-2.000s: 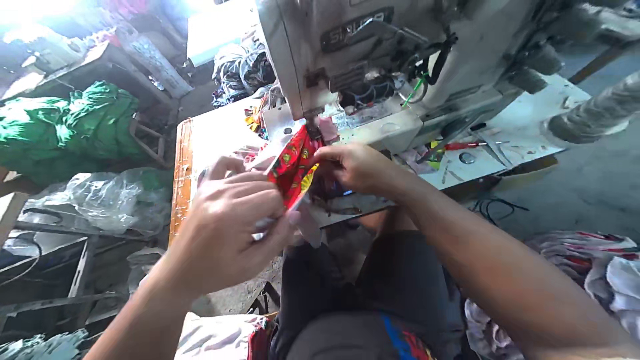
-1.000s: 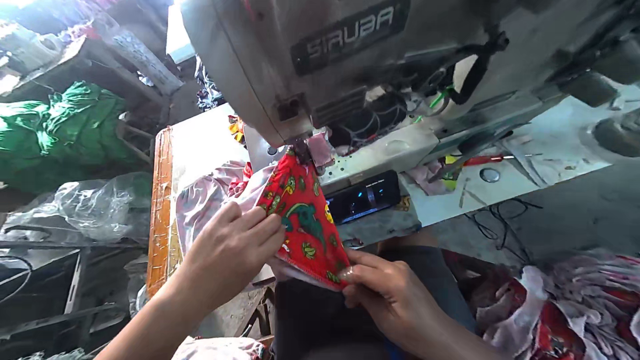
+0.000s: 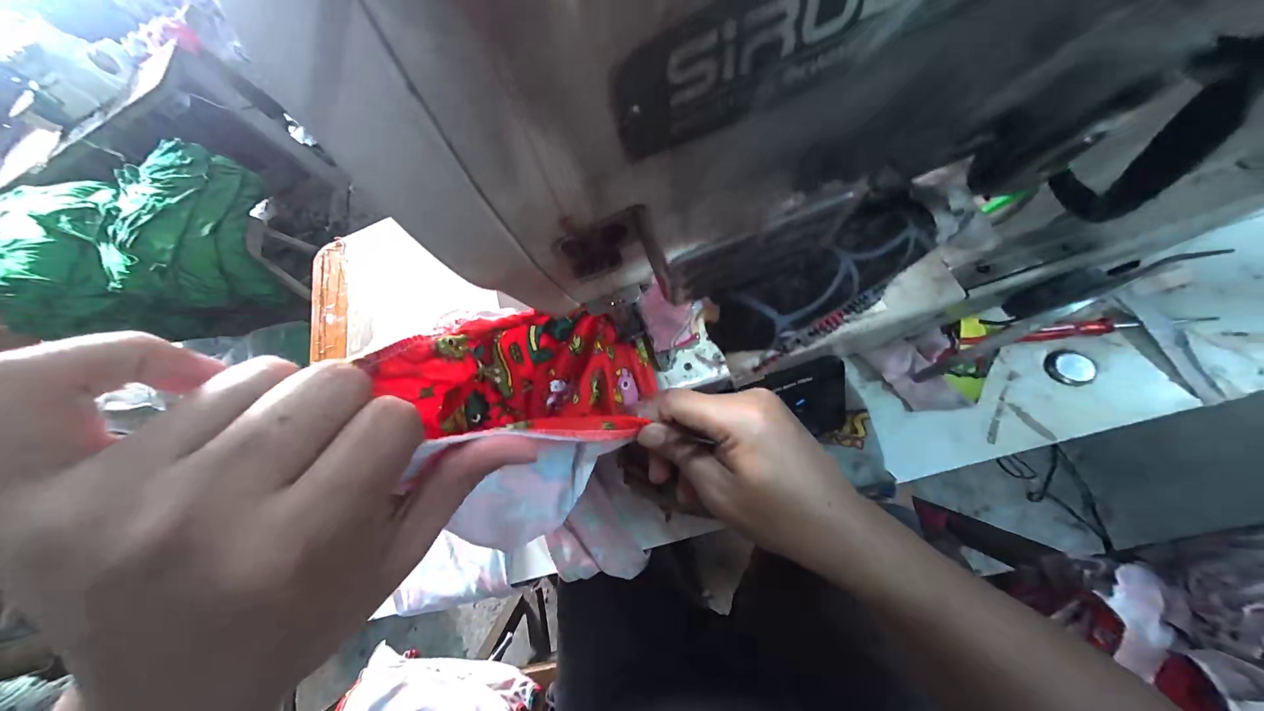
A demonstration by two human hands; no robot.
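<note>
A red printed fabric piece (image 3: 523, 375) with a pale underside lies at the needle area of a Siruba industrial sewing machine (image 3: 513, 128). My left hand (image 3: 217, 504), large at the left, grips the fabric's left end between thumb and fingers. Close by the presser area, my right hand (image 3: 731, 444) pinches the folded lower edge at its right corner. Pale pink and blue cloth (image 3: 523, 494) hangs below the red piece. The machine head hides the needle.
Right of the machine bed lie a red-handled tool (image 3: 1076, 328) and metal tweezers or scissors, unclear which. A dark phone (image 3: 805, 390) rests behind my right hand. Green bundled cloth (image 3: 148, 242) is at the left; fabric piles (image 3: 1165, 612) sit low at the right and below (image 3: 444, 681).
The red fabric was spread down toward me a second ago; now it is stretched sideways and bunched near the machine. My right hand has moved up to the machine. The view has come closer.
</note>
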